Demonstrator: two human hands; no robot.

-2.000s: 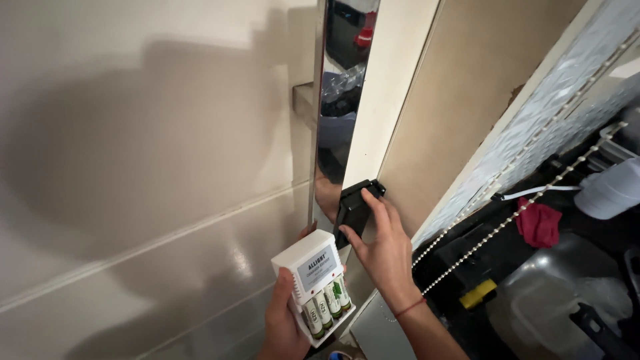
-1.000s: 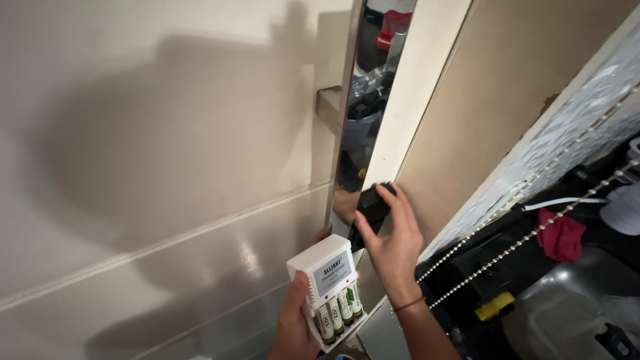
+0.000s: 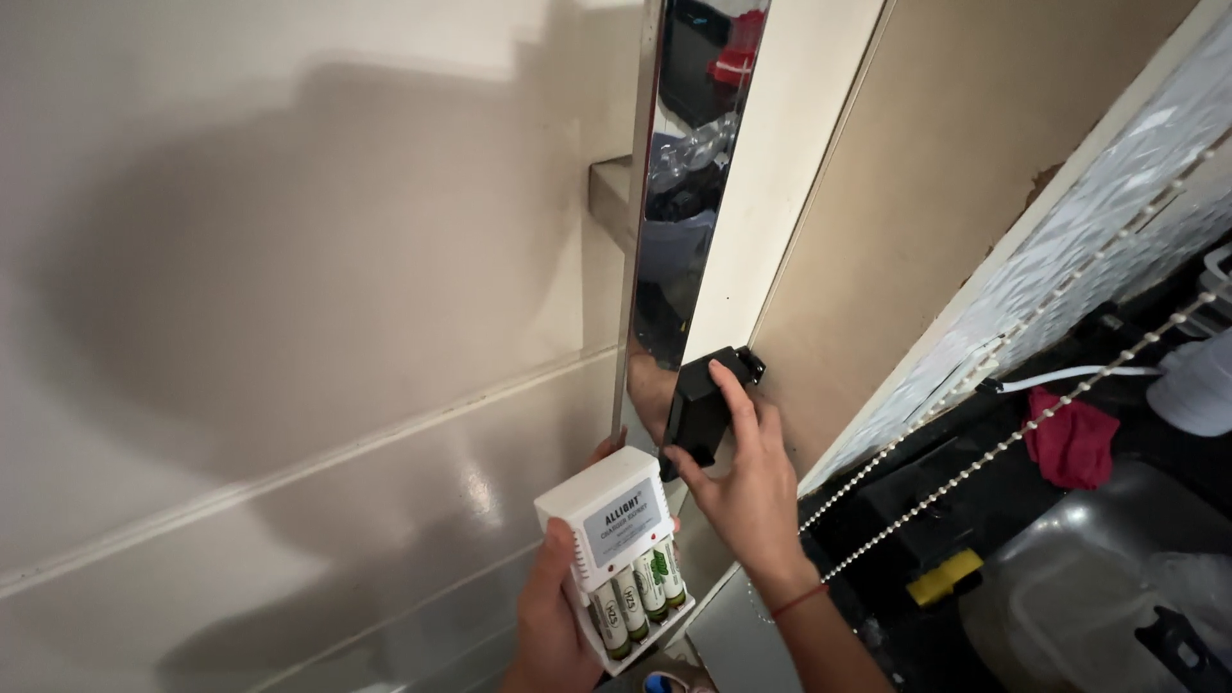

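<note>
My left hand (image 3: 551, 616) grips a white Allight battery charger (image 3: 616, 520) from its left side, low in the middle of the view. Several cylindrical rechargeable batteries (image 3: 637, 597) sit side by side in its slots. Just up and to the right, my right hand (image 3: 746, 472) has its thumb and fingers on a black box-shaped device (image 3: 701, 409), which lies against the pale panel edge beside a mirrored strip (image 3: 679, 231). Part of this device is hidden behind my fingers, and what fixes it there cannot be told.
A pale wall or door (image 3: 289, 289) fills the left. Beaded chains (image 3: 1001, 462) cross the right side. Beyond them are a metal sink (image 3: 1059, 568), a red cloth (image 3: 1073, 438), a yellow item (image 3: 945, 577) and a white container (image 3: 1193, 385) on a dark counter.
My right hand has shifted its hold on the black device, whose broad face shows more than one second ago. My left hand still holds the charger.
</note>
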